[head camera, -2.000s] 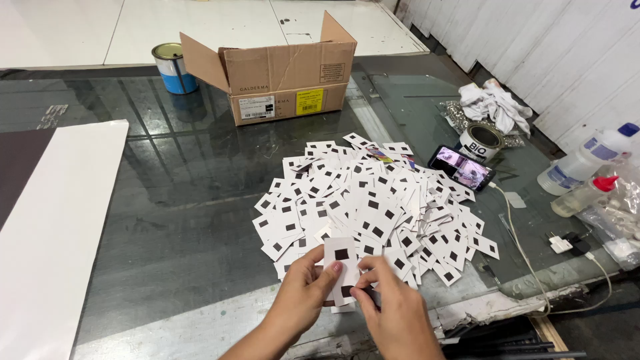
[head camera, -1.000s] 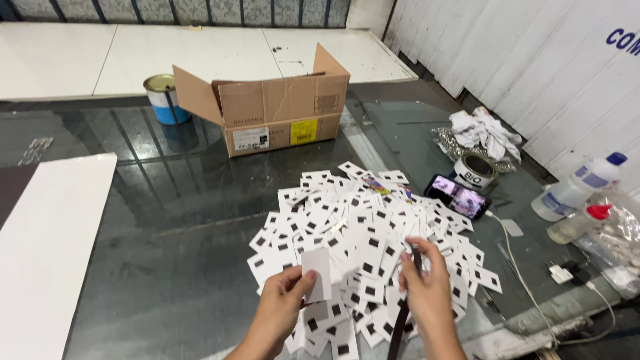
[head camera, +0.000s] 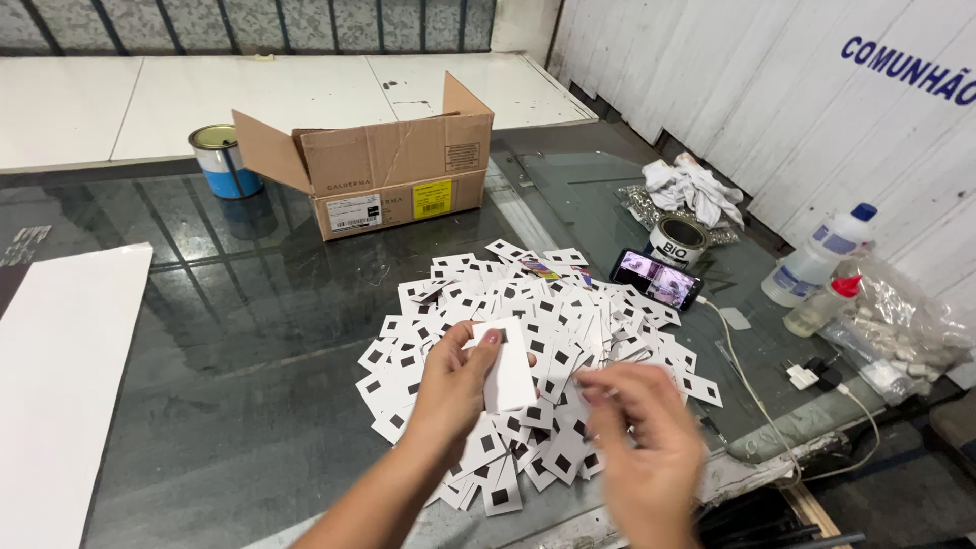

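My left hand [head camera: 450, 377] holds a white card [head camera: 509, 377] upright between thumb and fingers, the thumb over a dark square near its top. To the right of the card is my right hand [head camera: 644, 442], blurred, its fingers bent; whether anything is between them cannot be told. Both hands are over a wide heap of white cards with black squares [head camera: 499, 497], which lies on the dark tabletop. A few cards with coloured print [head camera: 540, 268] show at the back of the heap.
Behind the heap stands an open cardboard box [head camera: 396, 168], beside a blue and white can [head camera: 226, 164]. To the right are a lit phone [head camera: 656, 279], a second can [head camera: 677, 240], white cloths [head camera: 690, 191], plastic bottles [head camera: 820, 255] and a cable [head camera: 751, 374]. A large white sheet [head camera: 76, 381] lies left.
The dark strip that hung from my right hand a second ago is no longer seen there. My left hand still holds a white card. The view has tilted up somewhat.
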